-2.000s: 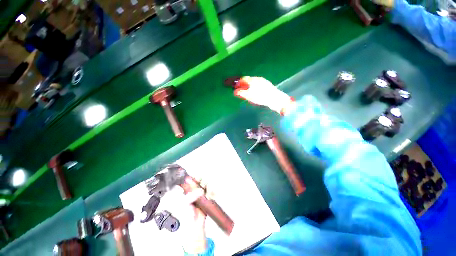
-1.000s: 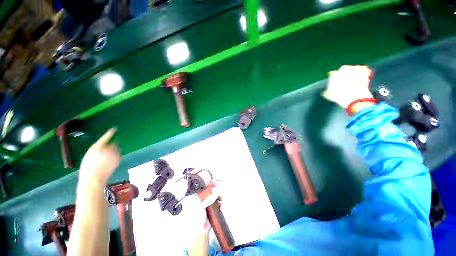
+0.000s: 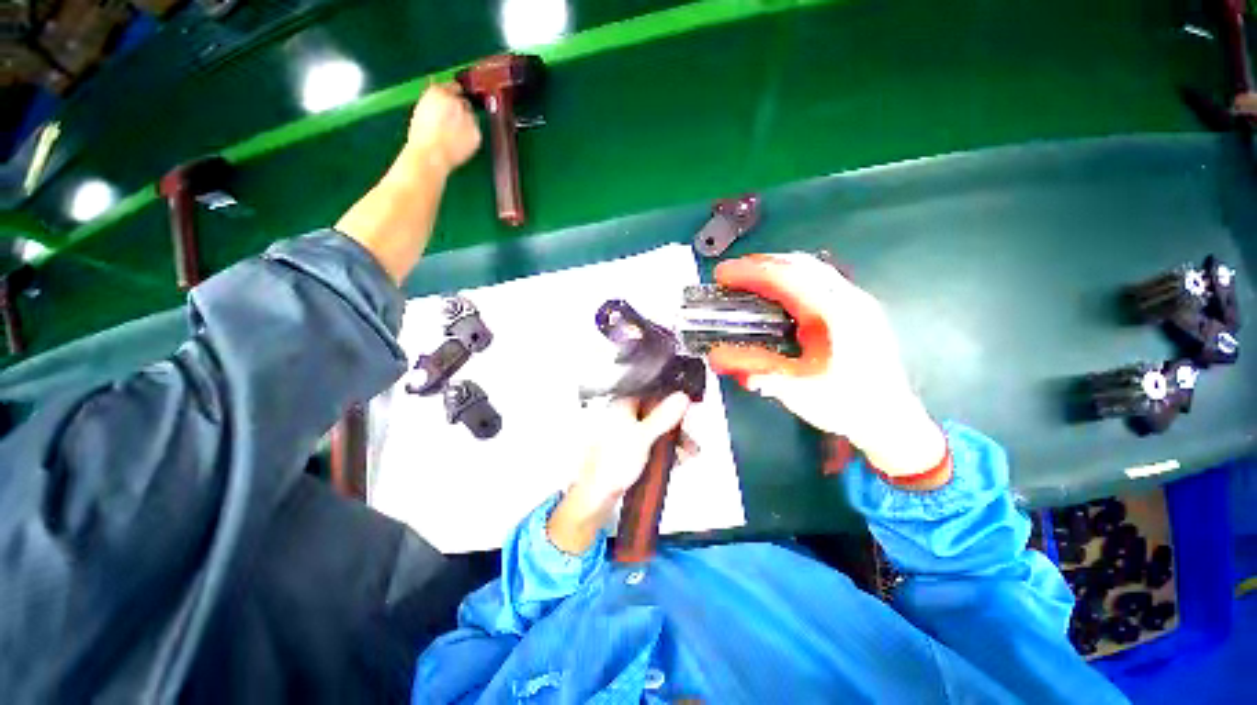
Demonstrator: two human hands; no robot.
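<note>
My left hand [image 3: 631, 455] holds a handle unit by its reddish-brown grip [image 3: 645, 503], over the white work sheet [image 3: 552, 510]. The unit's dark curved head [image 3: 637, 361] points up and left, with no roller in it. My right hand [image 3: 855, 358], in a white glove with red-orange fingers, holds a brush roller [image 3: 740, 320] with dark and silver strips. The roller is beside the head, at its right; whether they touch is unclear. Several loose dark brackets [image 3: 473, 409] lie on the sheet's left part.
Another person's arm [image 3: 400, 207] reaches from the left to a T-shaped unit [image 3: 506, 152] on the green belt [image 3: 689, 124]. A dark part [image 3: 728, 225] lies behind the sheet. Spare rollers [image 3: 1130, 393] stand at right. A parts box [image 3: 1165, 551] is below the bench.
My right hand has come back from the right with a roller in it. The other person's arm has reached farther over the belt to a unit. The view has shifted.
</note>
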